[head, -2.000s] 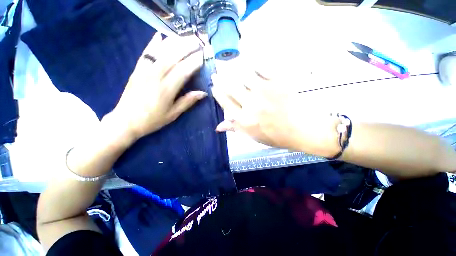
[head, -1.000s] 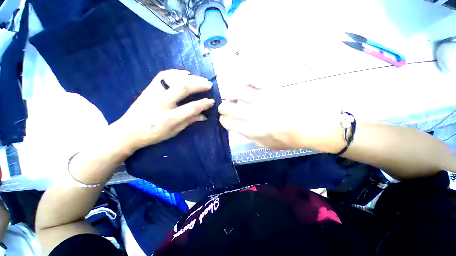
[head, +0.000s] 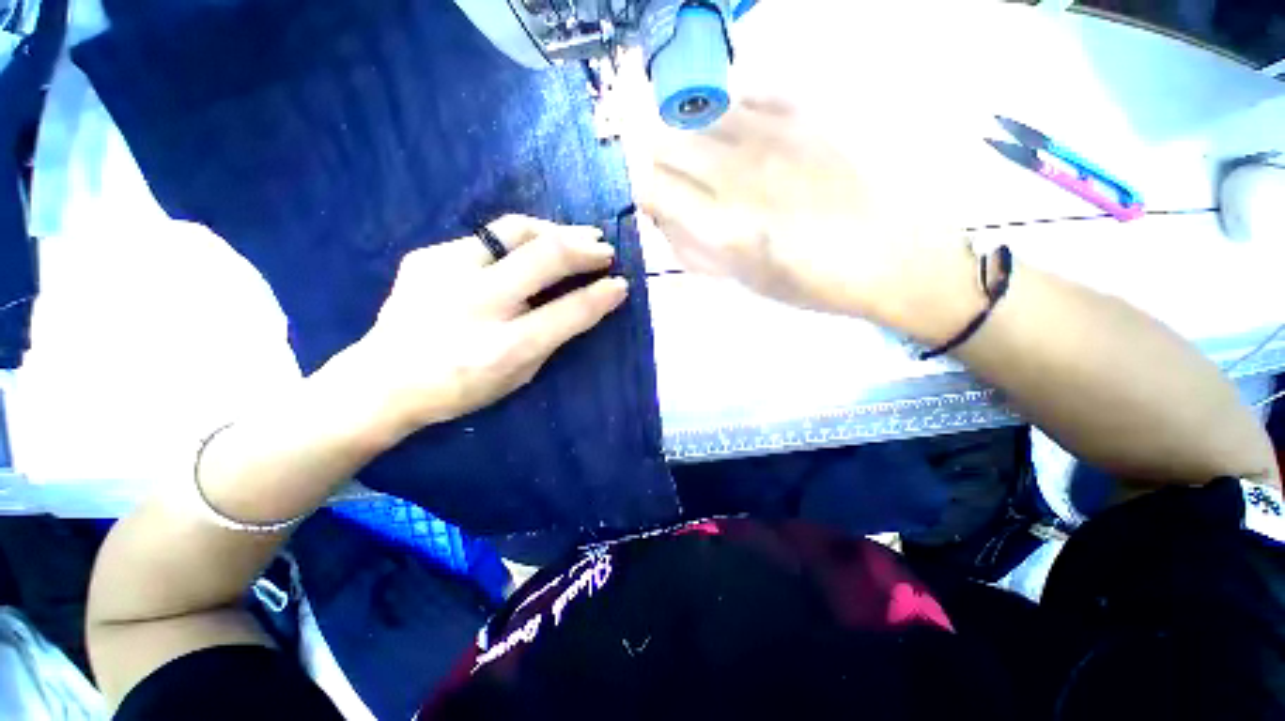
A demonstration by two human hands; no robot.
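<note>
A dark navy denim panel runs from the upper left to the table's front edge, its right border beside the presser foot. My left hand lies on the panel, fingertips near its right border, the thumb and a finger close together; whether they pinch the cloth I cannot tell. My right hand is flat with fingers extended, right of the panel border and just below the grey-blue cylinder. It is overexposed against the white table, and its fingertips are hard to make out.
Blue and pink thread snips lie at the right, near a round pale object. A ruled tape runs along the front edge. More navy cloth is at the far left. A blue basket shows below the table.
My right hand has moved up from the panel's border towards the cylinder, its fingers now straighter. My left hand has shifted slightly right and down since one second ago.
</note>
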